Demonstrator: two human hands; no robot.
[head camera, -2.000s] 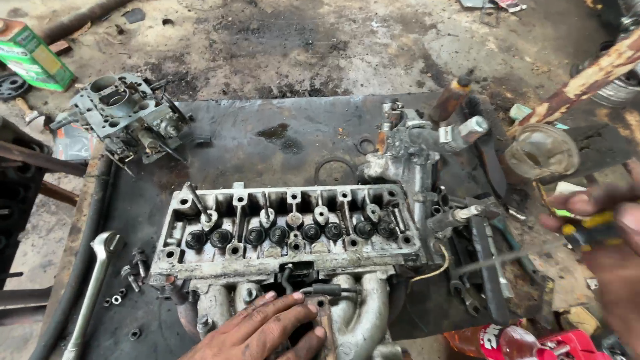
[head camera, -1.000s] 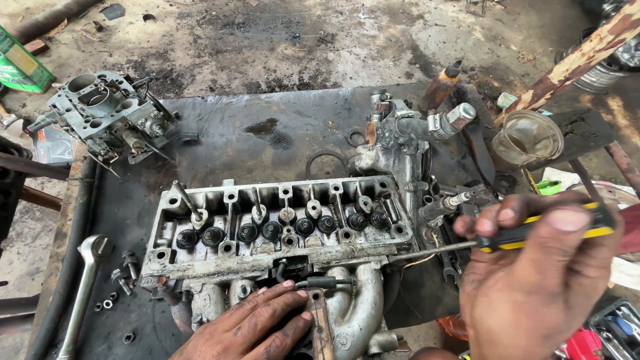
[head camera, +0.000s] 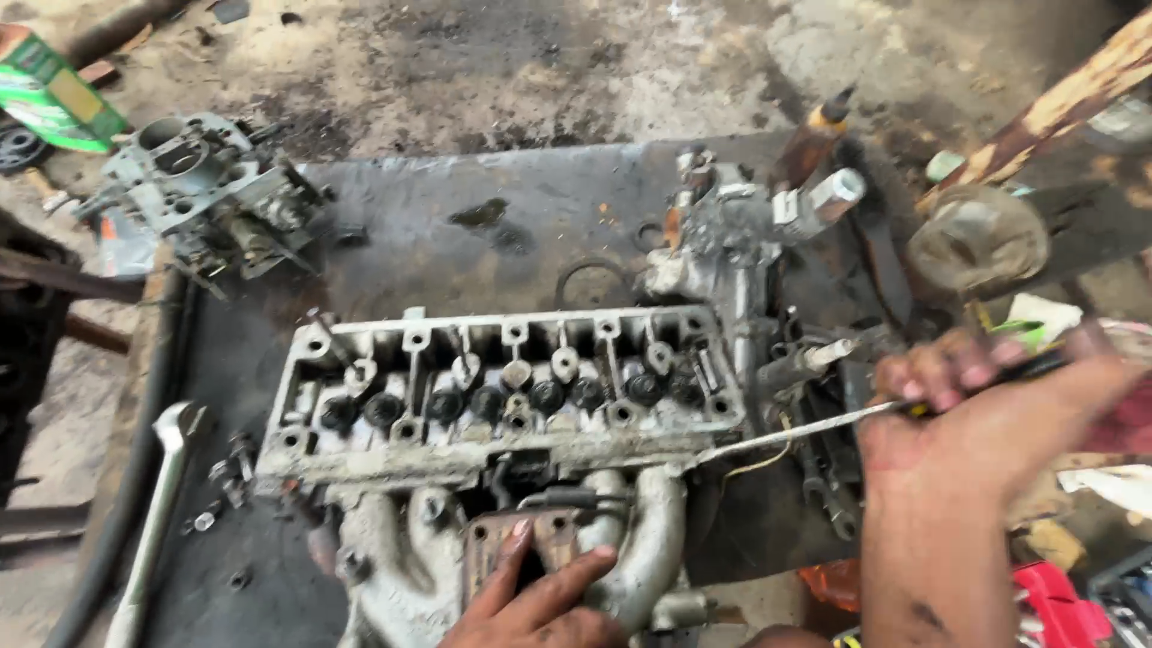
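A metal cylinder head (head camera: 513, 387) lies on the dark bench, its valve springs and studs facing up. Joined along its near side is a cast intake manifold (head camera: 661, 522) with curved runners. My left hand (head camera: 540, 603) rests on the manifold's brown flange (head camera: 481, 549), fingers spread, gripping nothing. In my right hand (head camera: 954, 423) is the dark and yellow handle of a screwdriver (head camera: 810, 425). Its long shank points left, and the tip meets the seam between head and manifold at the right end.
A carburetor (head camera: 207, 189) sits back left. A wrench (head camera: 157, 513) lies at the left beside several bolts (head camera: 236, 463). Behind the head's right end is a metal housing (head camera: 720, 225), near a brown bottle (head camera: 810, 135). More wrenches (head camera: 823, 477) lie under the screwdriver; a clear bowl (head camera: 979, 236) is at right.
My right hand first held the screwdriver away at the right; its shank then came to the head's right end, where it remains. My left hand has stayed on the manifold. The view has shifted somewhat.
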